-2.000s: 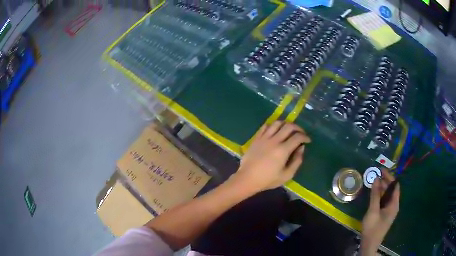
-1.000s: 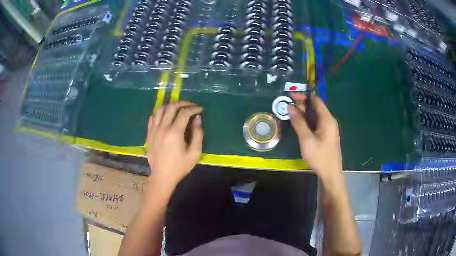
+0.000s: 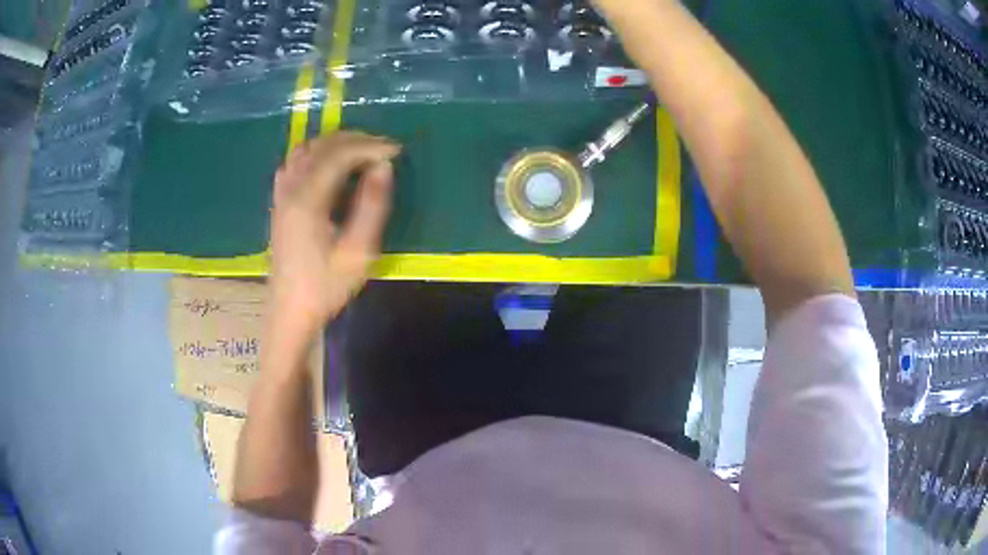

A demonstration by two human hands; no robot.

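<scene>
The round test fixture (image 3: 544,193), a silver disc with a brass-gold ring and pale centre, lies on the green mat. Its silvery stem (image 3: 615,134) points up and right. My left hand (image 3: 330,211) is over the mat left of the fixture, fingers curled and slightly blurred, thumb apart from the fingers, with nothing seen in it. My right forearm reaches up past the fixture's right side, and my right hand is cut off by the top edge. The blister tray (image 3: 433,92) with dark shiny round parts lies ahead of the fixture.
A small white label with a red dot (image 3: 620,78) lies at the tray's edge. Clear side trays stand at left (image 3: 81,163) and right (image 3: 953,141). Yellow tape (image 3: 509,268) runs along the bench's front edge. A cardboard box (image 3: 217,347) is below left.
The view has shifted over the bench. My right hand, earlier beside the fixture with a white-ringed round component, has reached forward out of view. The component is no longer seen, and the fixture's stem is now uncovered.
</scene>
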